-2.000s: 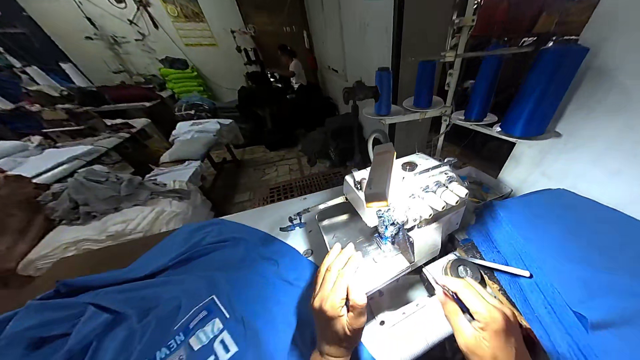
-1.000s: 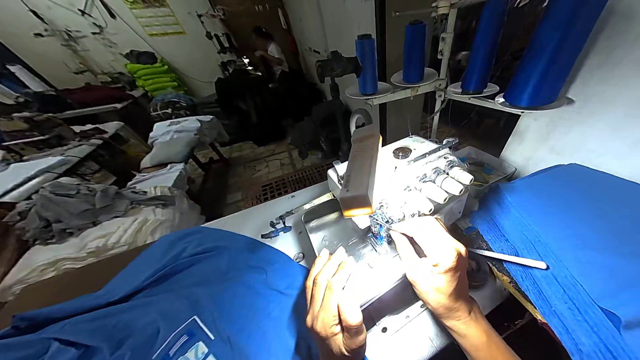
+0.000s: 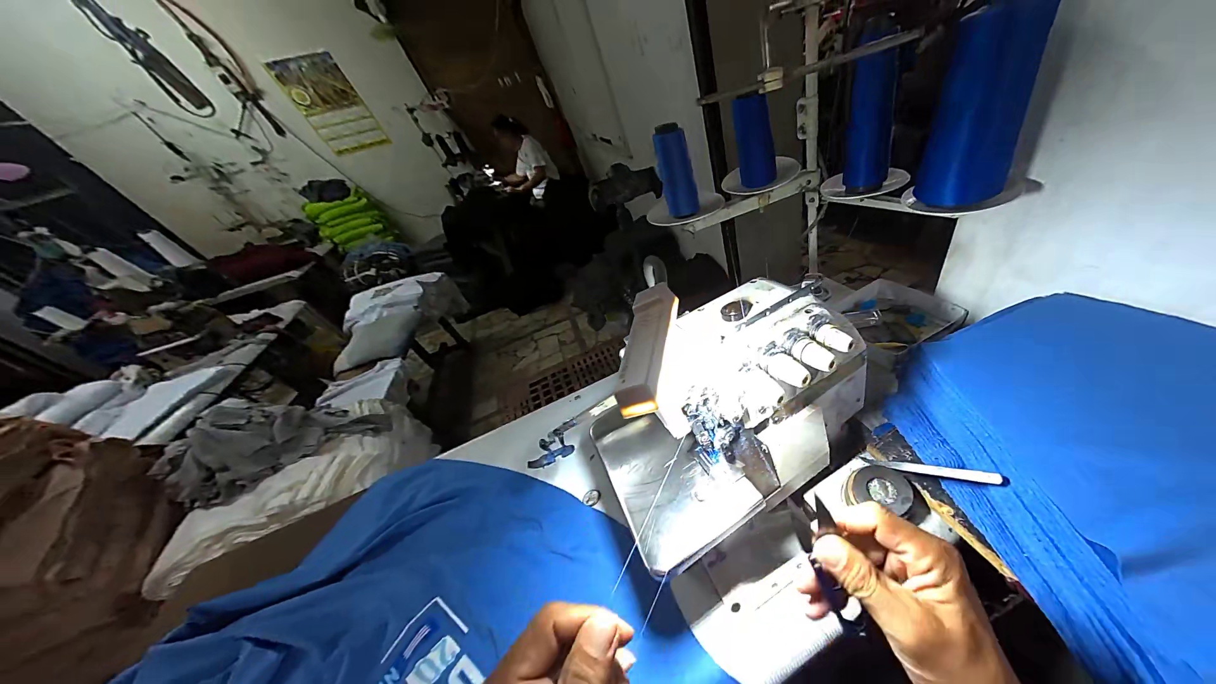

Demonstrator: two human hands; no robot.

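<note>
My left hand (image 3: 570, 646) is low in the centre, thumb and fingers pinched on thin thread (image 3: 646, 532) that runs up to the needle area of a white overlock sewing machine (image 3: 741, 370). To its right, my right hand (image 3: 902, 579) holds small dark thread snips (image 3: 825, 541), their points upward, in front of the machine. Blue printed fabric (image 3: 456, 560) lies at the left of the machine, partly behind my left hand. A lamp (image 3: 649, 351) lights the needle area and the metal plate (image 3: 655, 475).
A stack of blue fabric (image 3: 1073, 408) lies at the right, with a white pen-like stick (image 3: 936, 470) by its edge. Blue thread cones (image 3: 983, 104) stand on a rack behind. Heaped cloth (image 3: 256, 475) covers the left side. A person (image 3: 527, 161) sits at the far back.
My right hand has moved from the needle area down and right, and the snips now show in it. My left hand has moved down, off the machine plate, with thread stretched from it.
</note>
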